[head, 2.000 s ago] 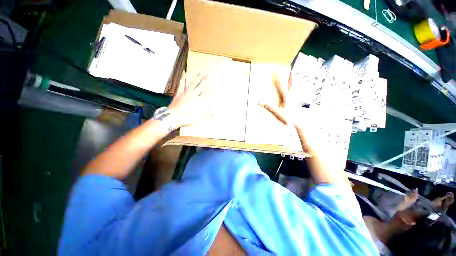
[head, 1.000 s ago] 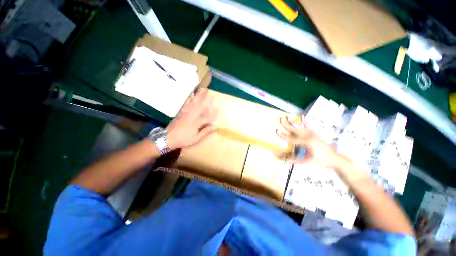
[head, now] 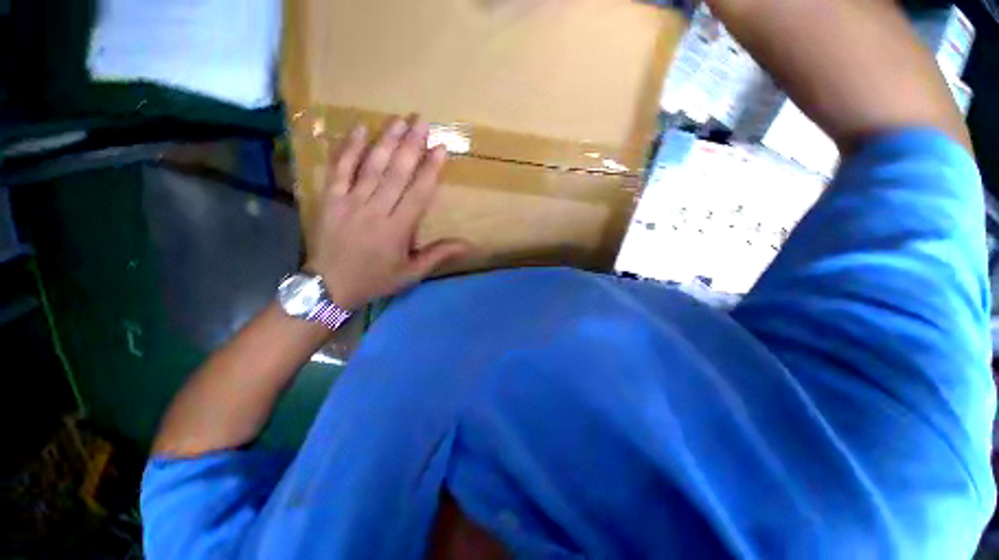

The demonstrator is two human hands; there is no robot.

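A brown shipping carton (head: 515,224) stands in front of me with its top flaps closed. Shiny packing tape (head: 526,162) runs across it along the flap seam, and tape also shows at its side edges. My left hand (head: 378,208), with a wristwatch, lies flat on the carton's left part, fingers spread over the tape's left end. My right forearm reaches up past the carton's right side. My right hand is cut off by the upper edge of the picture.
White product boxes (head: 718,213) with small dark print lie close to the carton's right side, and more show behind my right arm. White paper (head: 186,46) lies at the upper left. The green floor (head: 93,273) shows at the left.
The open flaps have been folded shut and tape now lies across the seam. My left hand presses on the closed top. My right hand has moved up out of the picture.
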